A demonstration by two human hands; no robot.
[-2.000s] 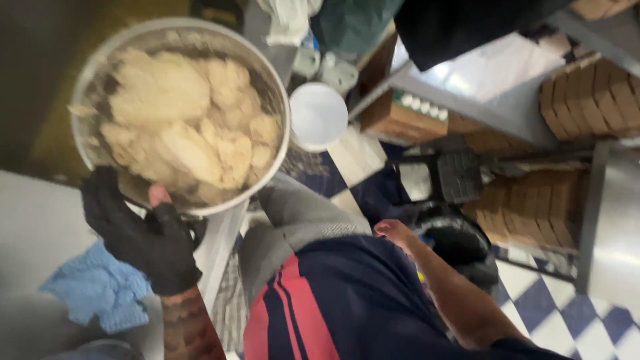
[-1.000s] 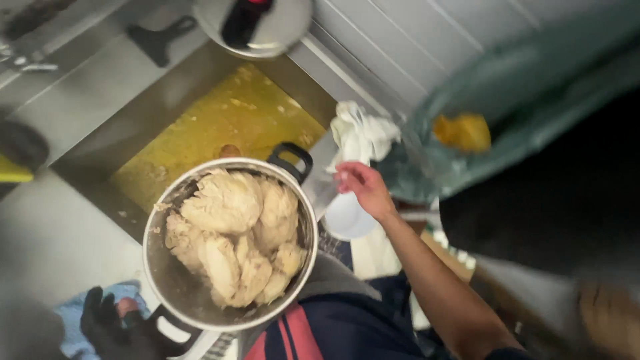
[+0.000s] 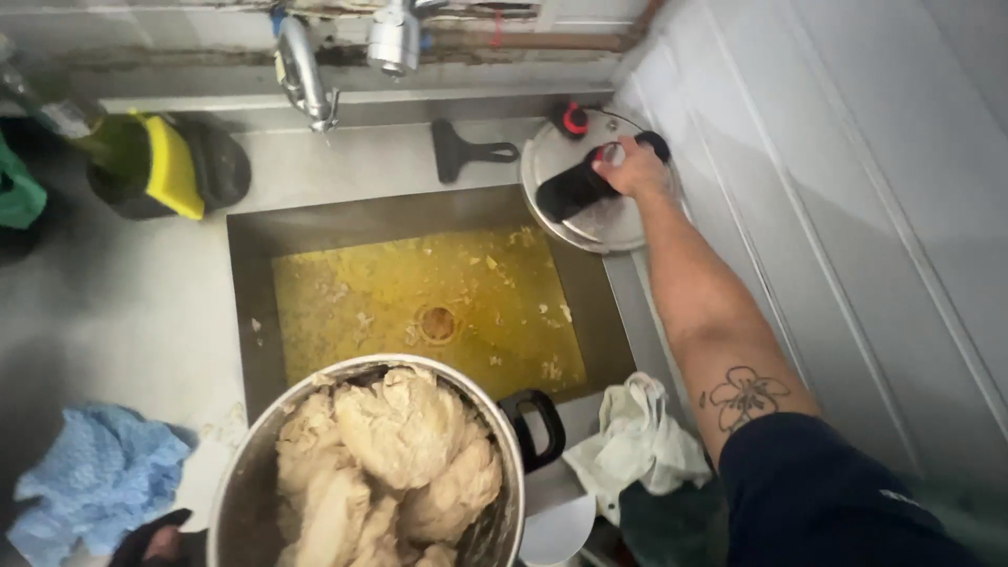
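A metal pot (image 3: 512,504) full of cooked pale meat, probably chicken pieces (image 3: 402,425), fills the lower middle of the view, over the near edge of the sink. My left hand (image 3: 161,543), in a torn black glove, is at its lower left side, mostly cut off by the frame; the handle on that side is out of view. My bare right hand (image 3: 634,169) grips the black handle (image 3: 571,189) of a round metal pressure-cooker lid (image 3: 614,228), which lies on the back right corner of the sink counter. The pot's right black handle (image 3: 543,429) is free.
Yellow greasy liquid with scraps lies in the steel sink (image 3: 252,315). Behind it are a black scraper (image 3: 465,151) and a tap (image 3: 303,75). A yellow sponge (image 3: 173,169) and blue cloth (image 3: 102,480) are on the left, a white cloth (image 3: 642,441) on the right. A panelled wall borders the right side.
My right hand has moved from near the white cloth to the lid's handle. The view has swung over to the sink. The pot remains at my left hand.
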